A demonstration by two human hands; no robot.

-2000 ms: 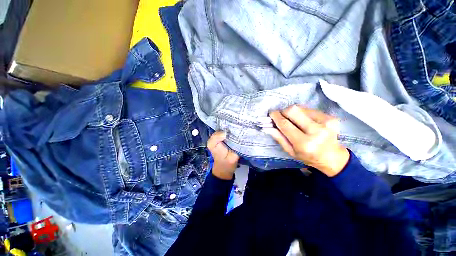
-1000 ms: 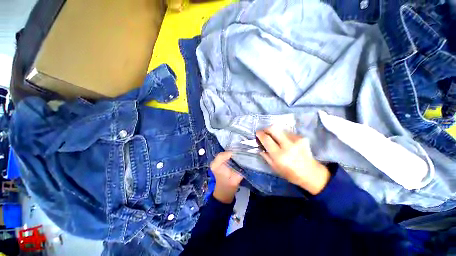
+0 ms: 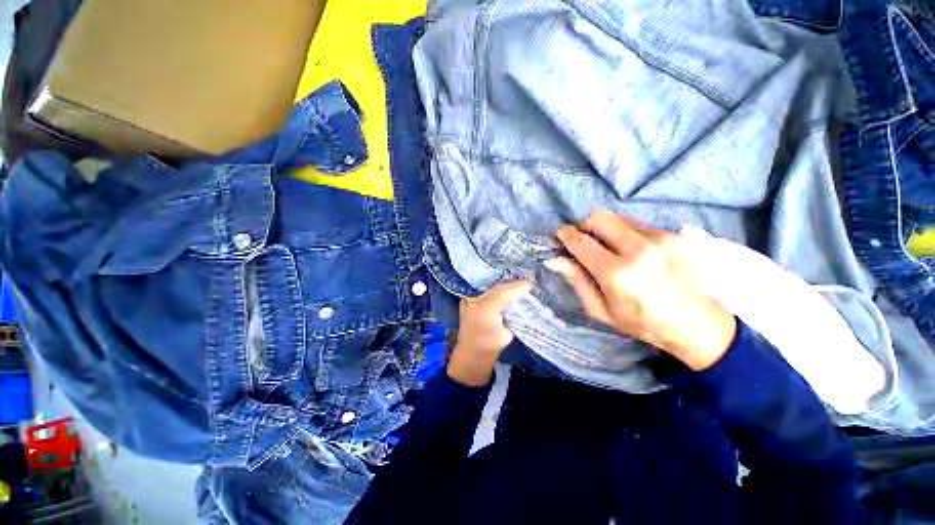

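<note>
A denim jacket (image 3: pixel 554 123) lies inside out in front of me, its pale grey-blue wrong side up. My left hand (image 3: pixel 492 326) grips its near edge, thumb on top of a fold. My right hand (image 3: pixel 646 287) is on the fabric just right of it, thumb and fingers bent together at a stitched seam area. Whether a small tool is in my right palm cannot be seen. A white pocket bag (image 3: pixel 789 318) lies right of my right hand, partly behind the wrist. A dark blue hem strip (image 3: pixel 408 133) runs along the jacket's left side.
Another blue denim jacket (image 3: pixel 123 328) with metal buttons lies at the left. A brown cardboard box (image 3: pixel 185 72) stands at the upper left on a yellow surface (image 3: pixel 354 62). More dark denim (image 3: pixel 871 174) lies at the right. A red object (image 3: pixel 51 443) is at the lower left.
My left hand has moved slightly right and now folds the near edge up. The light stitched panel under my fingers is bunched. My right hand has shifted right and up, partly covering the pocket bag.
</note>
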